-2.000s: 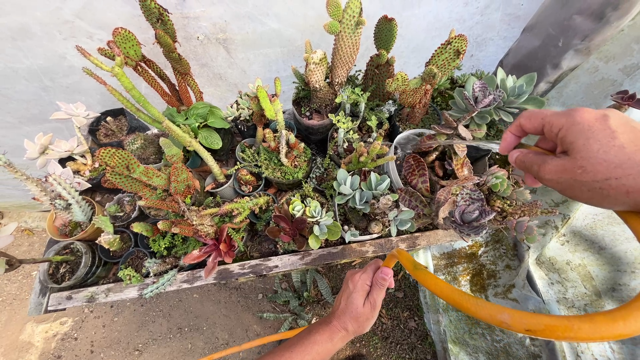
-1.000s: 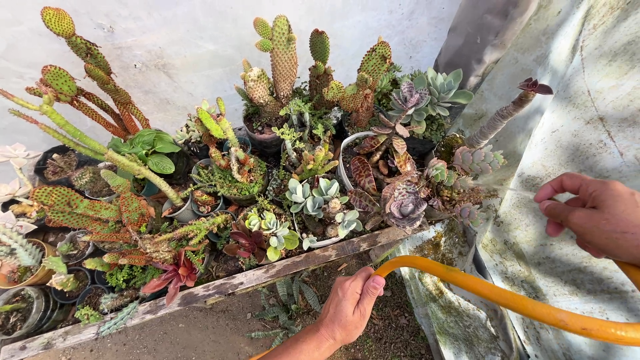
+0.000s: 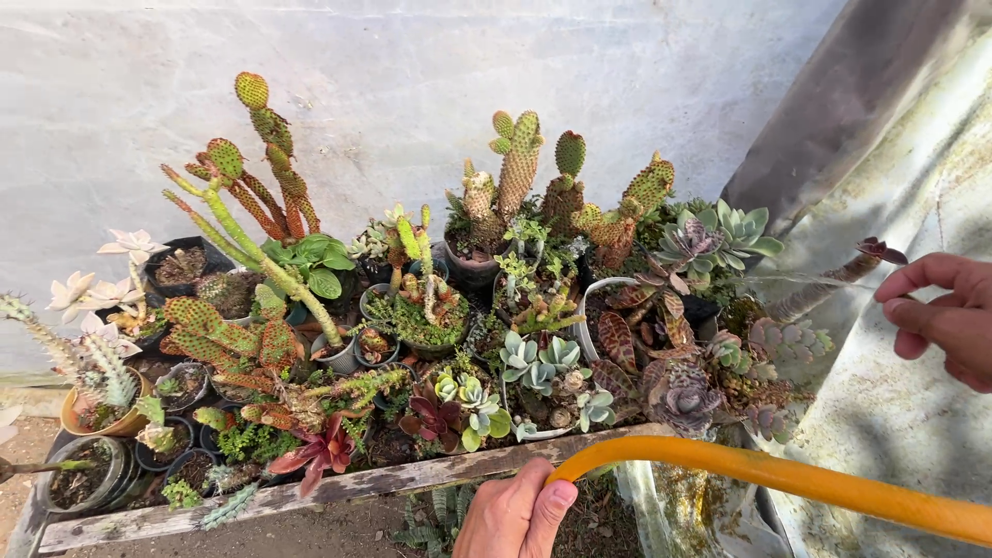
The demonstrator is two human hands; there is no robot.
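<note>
My left hand (image 3: pixel 515 508) is closed around an orange hose (image 3: pixel 775 473), below the front board of the plant shelf. The hose arcs away to the right edge. My right hand (image 3: pixel 942 314) is at the right, fingers bent together near a dark-leaved stem tip (image 3: pixel 882 250); a thin stream of water (image 3: pixel 806 277) runs leftward from its fingertips toward the succulents. Whether it holds the hose end there is hidden. Several potted prickly-pear cacti (image 3: pixel 519 167), a grey-green rosette succulent (image 3: pixel 744 232) and a purplish rosette succulent (image 3: pixel 686 399) fill the shelf.
A weathered wooden board (image 3: pixel 325 492) edges the shelf. Behind stands a pale sheet wall (image 3: pixel 387 46); a stained plastic sheet (image 3: pixel 868 457) hangs at the right. A clear plastic pot (image 3: pixel 89 473) is at the left corner. Ferny leaves (image 3: pixel 438 515) grow on the ground below.
My right hand has moved from over the plants at the right end to beyond them, beside the plastic sheet. The left hand keeps its hold on the hose. The view has shifted.
</note>
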